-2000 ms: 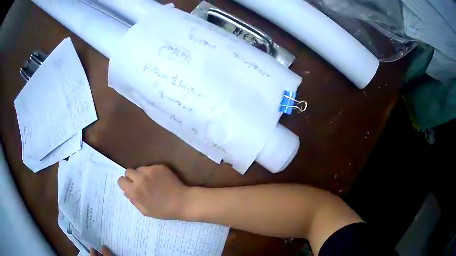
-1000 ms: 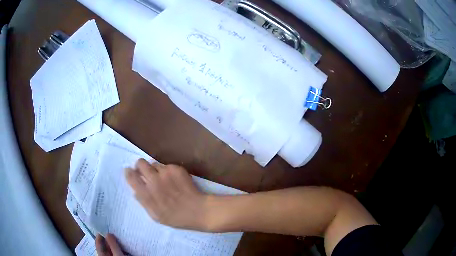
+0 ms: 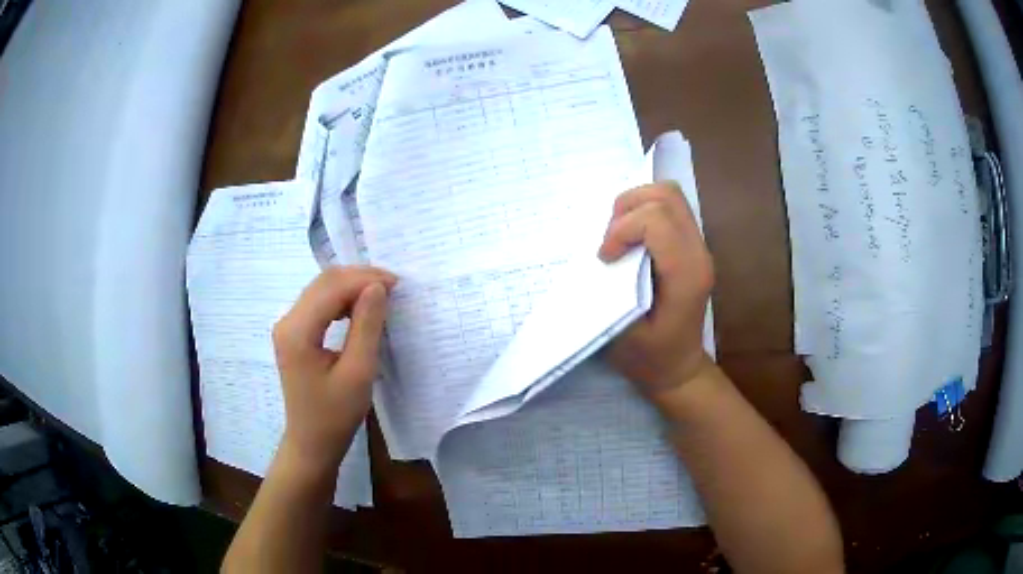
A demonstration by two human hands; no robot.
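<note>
Several production order sheets (image 3: 505,157) with small headings and ruled tables lie overlapping in front of me. My right hand (image 3: 662,286) grips the folded-over lower right corner of the top sheets, showing their white back. My left hand (image 3: 337,348) has thumb and fingers closed on the left edge of the sheets. A sheet with a dense grid (image 3: 572,460) lies below the folded corner. Another order sheet (image 3: 252,325) lies at the left, partly under the stack and my left hand.
A handwritten cover sheet (image 3: 875,213) wraps a paper roll (image 3: 875,444) at the right, with a blue binder clip (image 3: 950,397). A large white roll or curled paper (image 3: 112,224) runs along the left. More papers (image 3: 567,9) lie at the top.
The view has turned, so the handwritten sheet now stands at the right. My left hand has come fully into view. My right hand has gone from lying flat on the sheets to gripping their folded corner.
</note>
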